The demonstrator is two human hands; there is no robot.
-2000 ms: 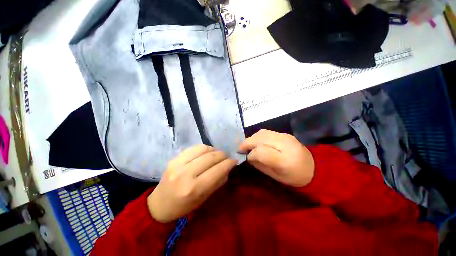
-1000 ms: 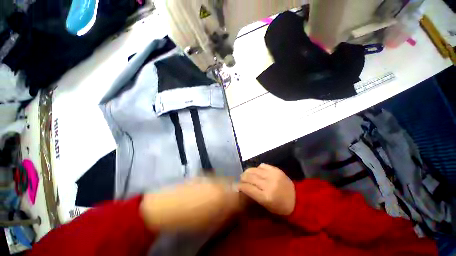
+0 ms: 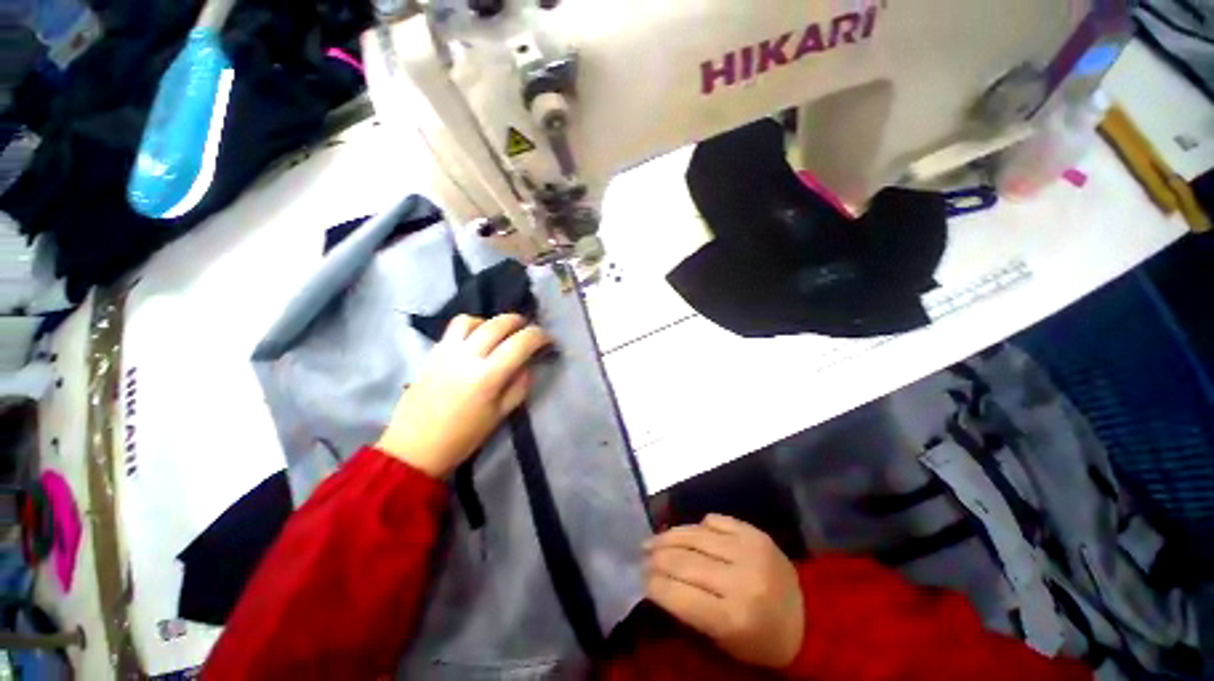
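The grey garment panel (image 3: 573,439) with black strips lies on the white table, its upper right edge at the presser foot (image 3: 569,275) of the sewing machine (image 3: 639,80). My left hand (image 3: 466,386) lies on the panel just below the machine head, fingers bent over the pocket area, which it partly hides. My right hand (image 3: 726,585) holds the panel's right edge near the table's front edge; its fingertips are partly hidden at the cloth. A black piece (image 3: 240,552) shows at the panel's left side.
Black curved panels (image 3: 812,253) lie right of the needle, with dark thread snips (image 3: 971,201) beside them. Grey pieces (image 3: 1012,519) hang below the table's right edge. A blue lamp (image 3: 180,127) and a black cloth pile (image 3: 93,160) are upper left. Pink-handled scissors (image 3: 60,530) lie far left.
My left hand has moved up from the panel's lower end to the pocket area. My right hand stays at the right edge, lower in view. The view has tilted up, showing more of the machine.
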